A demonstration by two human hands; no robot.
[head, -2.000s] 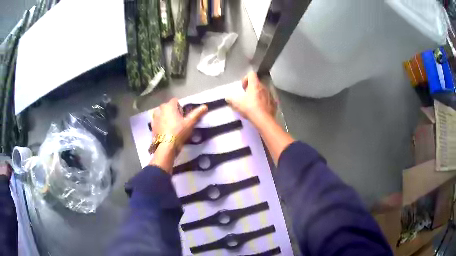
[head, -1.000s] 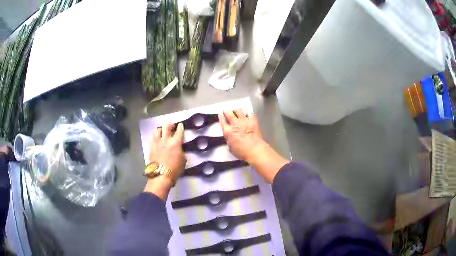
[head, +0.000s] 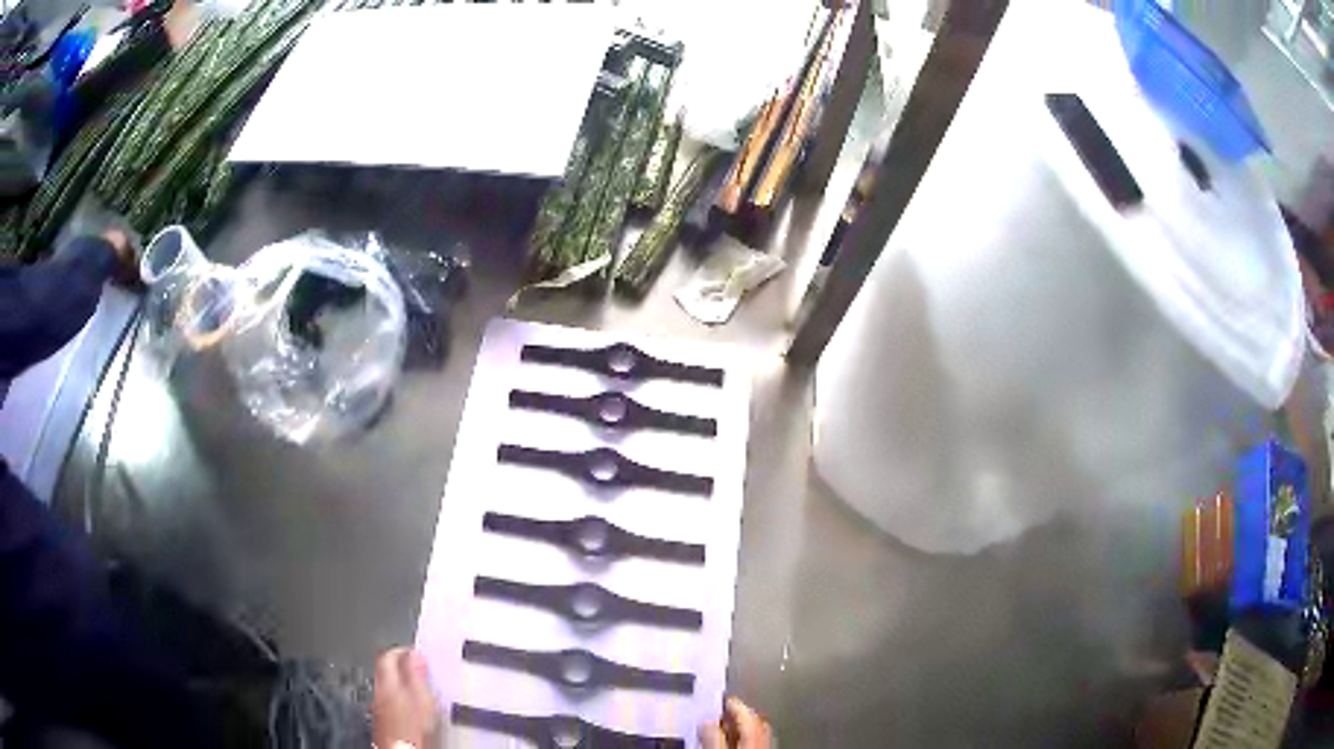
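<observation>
A pale lilac-white carrier board [head: 480, 439] lies in front of me on the grey bench. Several black watch straps [head: 594, 537] lie across it in a column, each with a round hole in its middle. The lowest strap is partly cut off by the picture's bottom edge. My left hand [head: 405, 702] holds the board's lower left edge. My right hand [head: 739, 726] is at its lower right edge, fingers on the edge. Both hands are cut off by the picture's bottom.
A clear plastic bag [head: 315, 344] lies left of the board. Green speckled bundles [head: 607, 176], a white sheet [head: 424, 88] and a small packet [head: 727, 281] are behind. A dark post [head: 892, 190] and a large white roll [head: 995, 337] stand right. Another person's arm [head: 59, 300] is at left.
My hands have moved from the top straps down to the board's lower edges. The upper straps are uncovered. The view has shifted, and the board now tilts the other way.
</observation>
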